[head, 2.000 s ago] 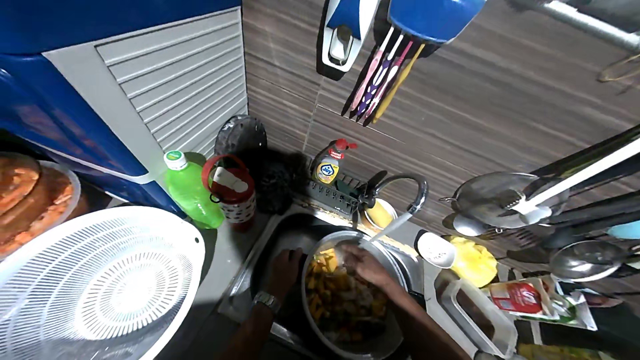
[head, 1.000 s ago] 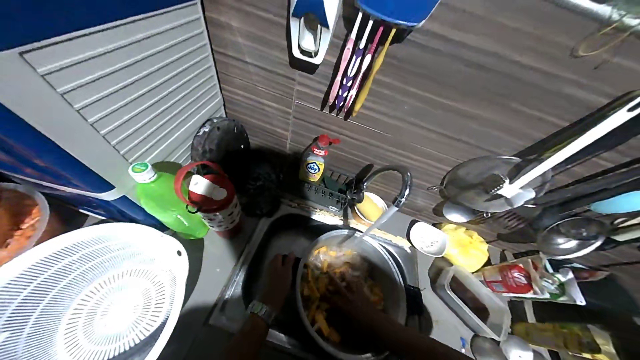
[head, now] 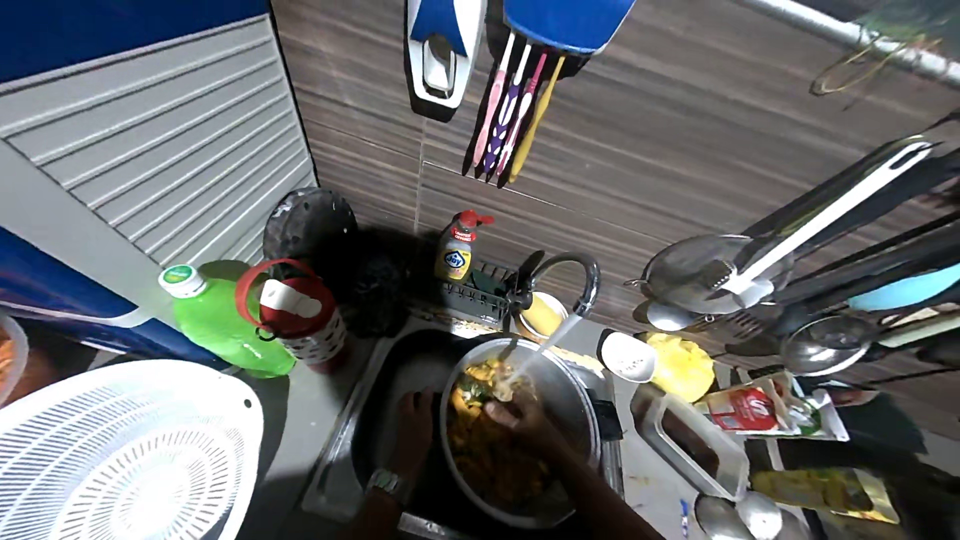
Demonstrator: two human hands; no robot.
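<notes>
A large metal pot [head: 577,390] stands in the sink [head: 337,450], partly filled with orange and yellow food pieces [head: 487,442], some dark green. Water runs into it from the curved chrome faucet [head: 589,277]. Inside the pot, under the stream, my right hand [head: 517,416] pinches a pale, wet piece between thumb and fingers. My left hand [head: 414,420], with a watch [head: 386,482] at the wrist, is in shadow beside the pot's left rim; whether its fingers grip the rim is hard to tell.
Left of the sink are a white plastic colander [head: 247,442], a green bottle [head: 232,322] and a red-lidded tumbler [head: 315,330]. Dish soap [head: 456,251] stands behind the sink. A rectangular plastic container [head: 694,442], a white bowl [head: 628,356] and metal bowls [head: 724,517] lie right; strainers [head: 694,274] hang above.
My right hand has come up from lower in the food to beneath the stream, with a pale piece in its fingers. The left hand remains at the pot's left side.
</notes>
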